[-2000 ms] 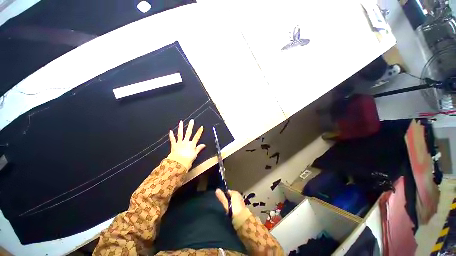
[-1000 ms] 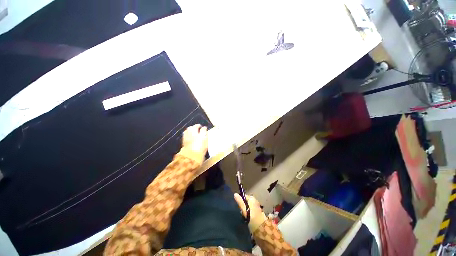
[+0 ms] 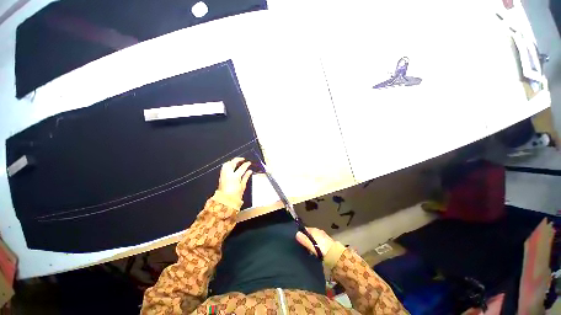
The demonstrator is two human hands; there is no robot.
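A black fabric panel (image 3: pixel 123 160) with thin pale curved lines lies on the white table. My left hand (image 3: pixel 235 178) is on its right part near the front edge, fingers curled at the cloth; whether it pinches the cloth is unclear. My right hand (image 3: pixel 315 241) holds the black handles of long silver shears (image 3: pixel 284 200) by the table edge. The blade tips reach the panel's right edge, beside my left fingers. A longer pale bar weight (image 3: pixel 184 111) and a shorter one (image 3: pixel 18 165) lie on the panel.
Another black panel (image 3: pixel 80 37) lies beyond, with a white round piece (image 3: pixel 200 9) on it. A small black clamp (image 3: pixel 398 77) lies on the table at right. Below the table are a red object (image 3: pixel 473 192), dark cloth and black scraps. A red-and-tan card (image 3: pixel 535 271) stands lower right.
The shears have moved from beyond the table edge up to the panel's right edge. My left hand has gone from flat to curled. The view has shifted, showing more of the left.
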